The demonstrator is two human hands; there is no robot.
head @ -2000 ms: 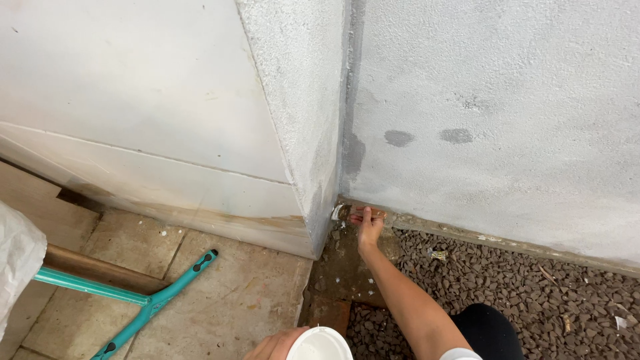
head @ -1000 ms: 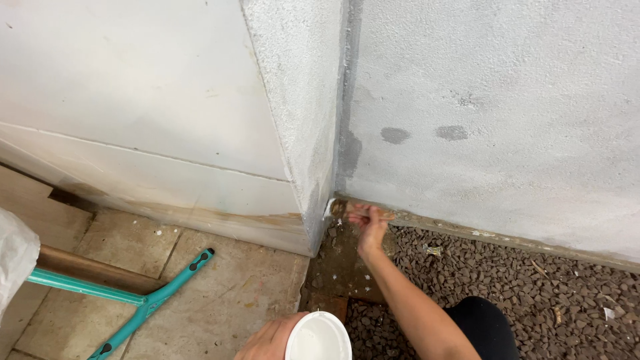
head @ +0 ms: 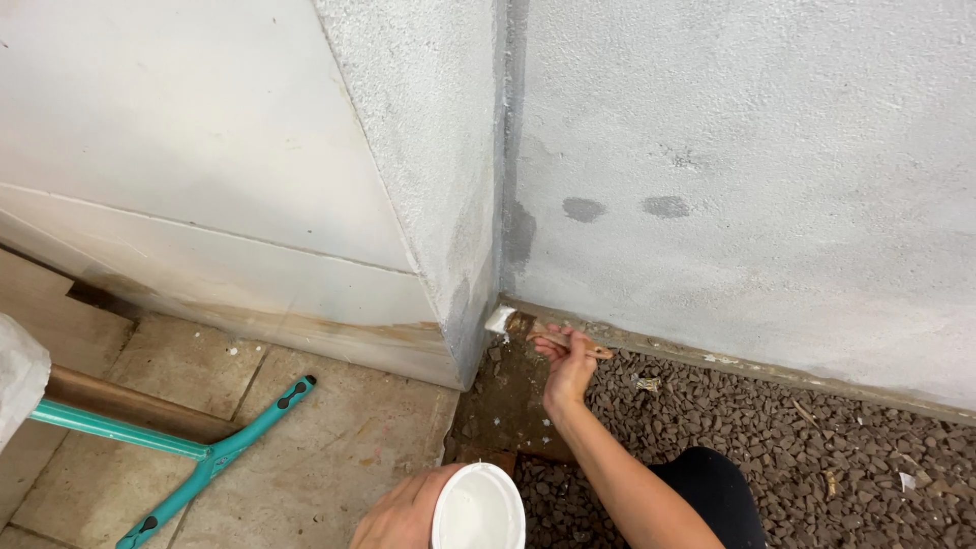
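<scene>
My right hand grips the wooden handle of a paintbrush. White paint covers the bristles, which point left at the foot of the narrow wall face, low in the corner; whether they touch it I cannot tell. At the bottom of the view my left hand holds a white plastic tub with white paint inside. The textured white wall beside the corner has two grey patches, and a grey strip runs down the corner joint.
A teal metal foot of some stand rests on the floor tiles at left, near white cloth or plastic. Brown gravel lies along the right wall. My dark-clothed knee is at lower right. Smooth panels cover the left wall.
The brush stays low by the corner in my right hand; its white bristles and handle show more plainly now. My left hand still holds the tub.
</scene>
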